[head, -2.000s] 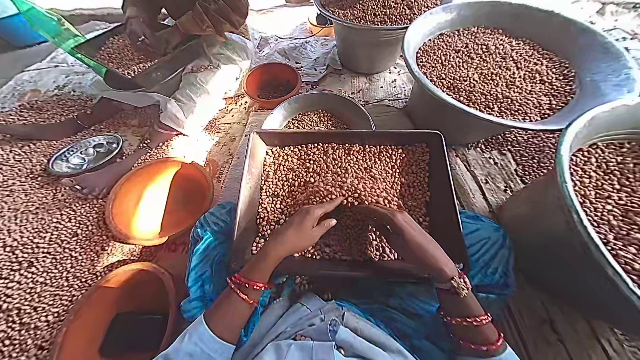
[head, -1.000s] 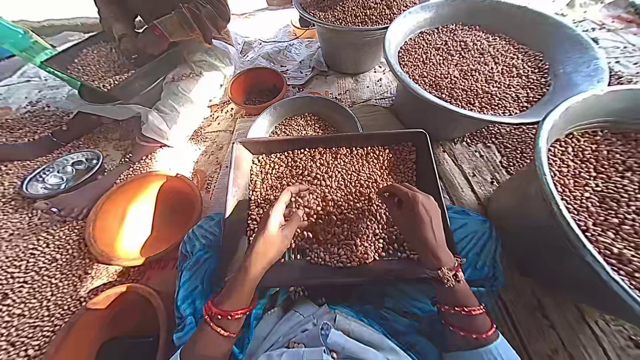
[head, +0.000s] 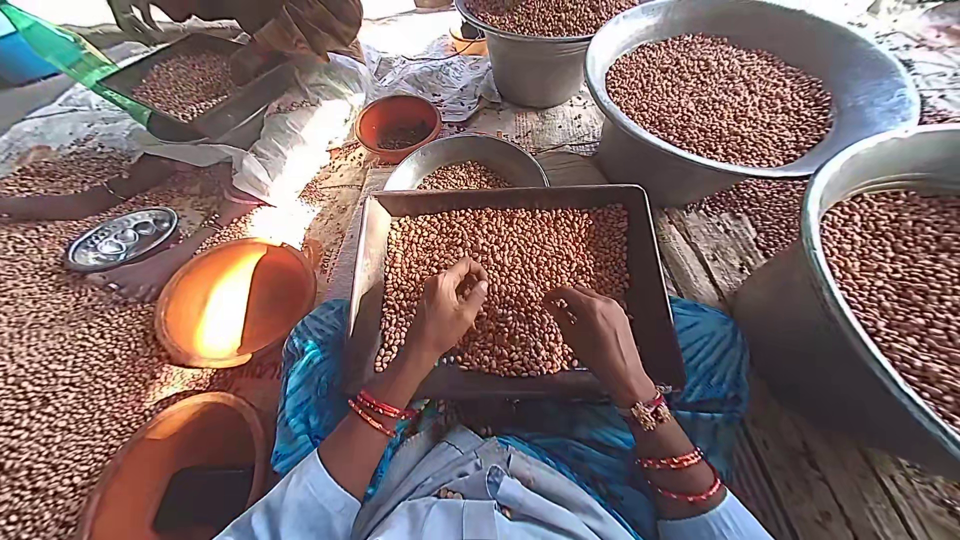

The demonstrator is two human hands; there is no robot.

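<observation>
A dark rectangular metal tray [head: 645, 300] rests on my lap, holding a layer of brown nuts or beans [head: 517, 247]. Over the left half of the tray is my left hand [head: 448, 304], fingers curled and thumb close to the fingertips; whether a nut is between them cannot be told. My right hand [head: 596, 330] is over the right side, fingers bent down, with what looks like a small nut or piece at the fingertips. Red bangles are on both wrists. Just beyond the tray's far edge stands a round metal bowl [head: 525, 161] with more of the same nuts.
Large metal tubs [head: 652, 176] of nuts stand at the right and back. Orange bowls [head: 281, 300] sit at the left, the nearest holding a dark object [head: 204, 499]. Nuts cover the left floor beside a steel compartment plate [head: 122, 238]. Another person's hands are at a tray [head: 225, 112], back left.
Two seconds ago my hands were close together in the nuts; they are now apart. Since one second ago, my left fingers have curled in more.
</observation>
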